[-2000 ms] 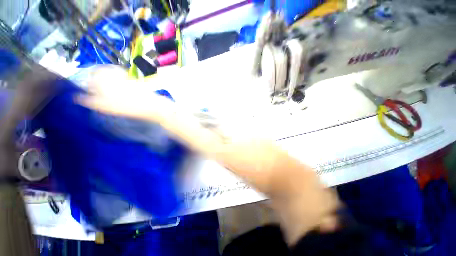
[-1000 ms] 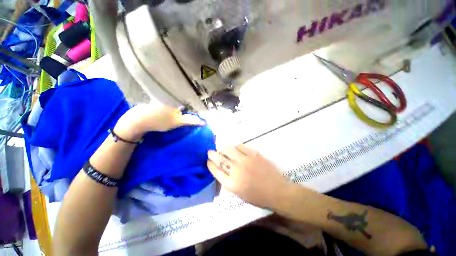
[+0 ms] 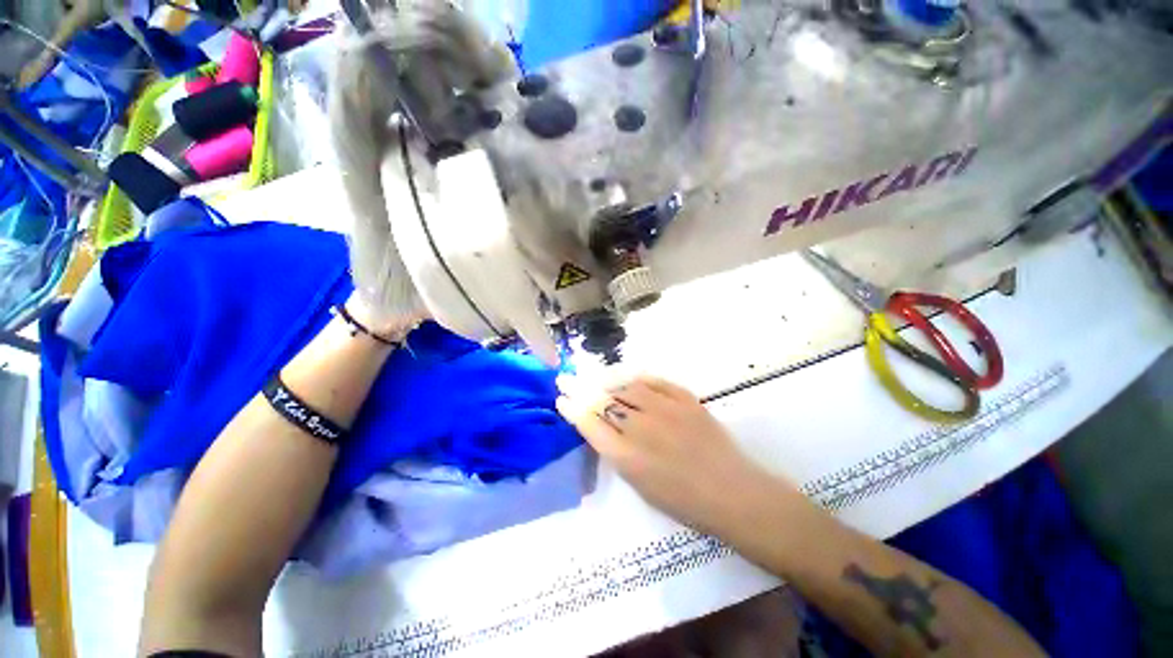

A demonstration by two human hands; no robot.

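A bright blue garment panel [image 3: 476, 399] with pale grey-blue parts lies left of and under the white sewing machine head [image 3: 476, 231]. My left hand [image 3: 386, 306] is on the cloth, and its fingers are mostly hidden behind the head. My right hand [image 3: 643, 431] is just in front of the needle area, with its fingertips closed on the cloth's right edge; glare blurs the tips. The presser foot and needle are hard to make out in the glare.
Scissors with red and yellow loops [image 3: 933, 354] lie right of the needle area. A yellow-green basket [image 3: 264, 122] with thread cones stands upper left. A printed ruler [image 3: 926, 444] runs along the front edge. Blue cloth [image 3: 991, 553] hangs below the table at right.
The view has shifted, showing more of the machine head. My left hand has moved behind the head. My right hand's fingertips have moved up along the cloth edge, nearer the needle area.
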